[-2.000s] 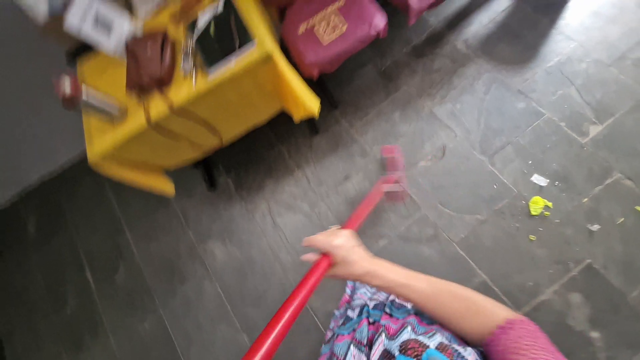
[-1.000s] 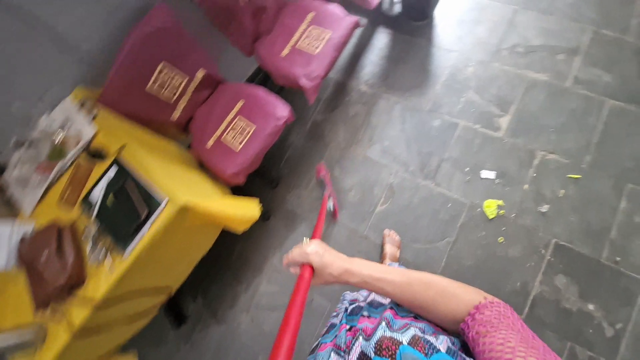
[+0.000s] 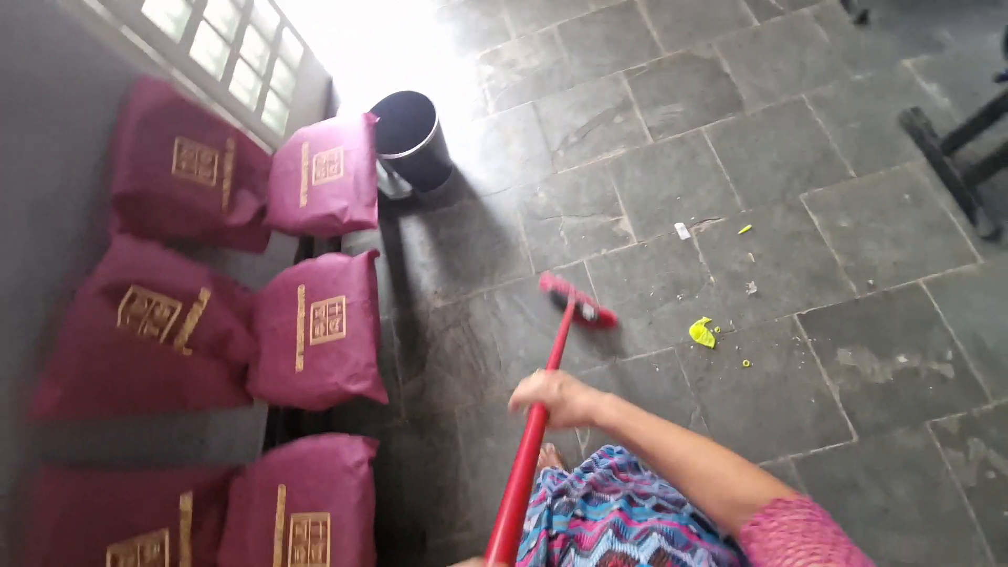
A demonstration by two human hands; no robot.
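My right hand (image 3: 556, 398) is closed around the red handle (image 3: 521, 480) of a broom. Only a sliver of my left hand (image 3: 472, 562) shows at the bottom edge, against the lower part of the handle. The broom head (image 3: 579, 302), pink-red with dark bristles, rests on the grey slate floor. To its right lie a crumpled yellow-green scrap (image 3: 702, 332), a small white piece (image 3: 682, 231), a thin yellow-green bit (image 3: 745, 229) and scattered crumbs, all apart from the bristles.
Several chairs with maroon cloth covers (image 3: 319, 331) stand along the left wall. A dark waste bin (image 3: 413, 146) stands beyond them, near a bright opening and a paned window (image 3: 244, 55). Dark furniture legs (image 3: 949, 169) are at the right. My bare foot (image 3: 550, 457) is below the broom.
The view has swung to the right along the chairs; the yellow-covered table is out of sight and the waste bin shows fully. My right hand has kept hold of the broom handle.
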